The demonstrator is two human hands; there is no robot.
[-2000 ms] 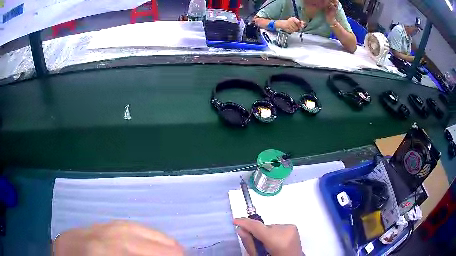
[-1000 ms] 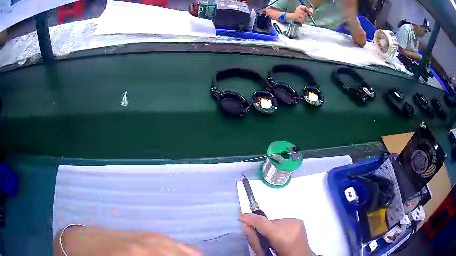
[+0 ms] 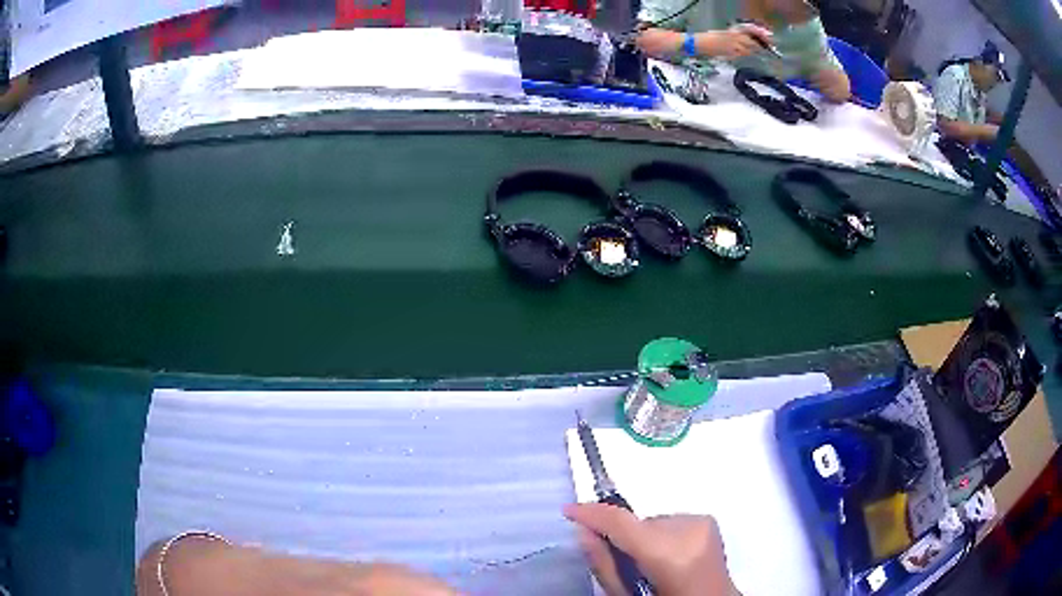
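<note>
My right hand [image 3: 664, 547] is closed round the dark handle of the soldering iron [image 3: 597, 463], at the bottom centre. The iron's thin tip points up and away, left of the solder spool [image 3: 662, 413], and touches nothing that I can see. The spool is green-flanged with silver wire and a dark clip on top. My left hand [image 3: 396, 582] is blurred and cut off by the bottom edge; its fingers do not show clearly. A thin dark wire [image 3: 524, 558] lies on the white foam sheet [image 3: 349, 466] between my hands.
Several black headphones [image 3: 611, 253] lie on the dark green conveyor [image 3: 384, 326] beyond the bench. A blue tray [image 3: 798, 466] with a yellow sponge [image 3: 887, 524] is at right, beside a black fan-like object [image 3: 990, 378]. A person [image 3: 745, 47] works across the belt, near a white fan [image 3: 908, 113].
My left hand has moved lower and to the right, with more forearm showing. My right hand still holds the iron. Headphones now lie before the person opposite; the far-right ones on the belt have shifted right.
</note>
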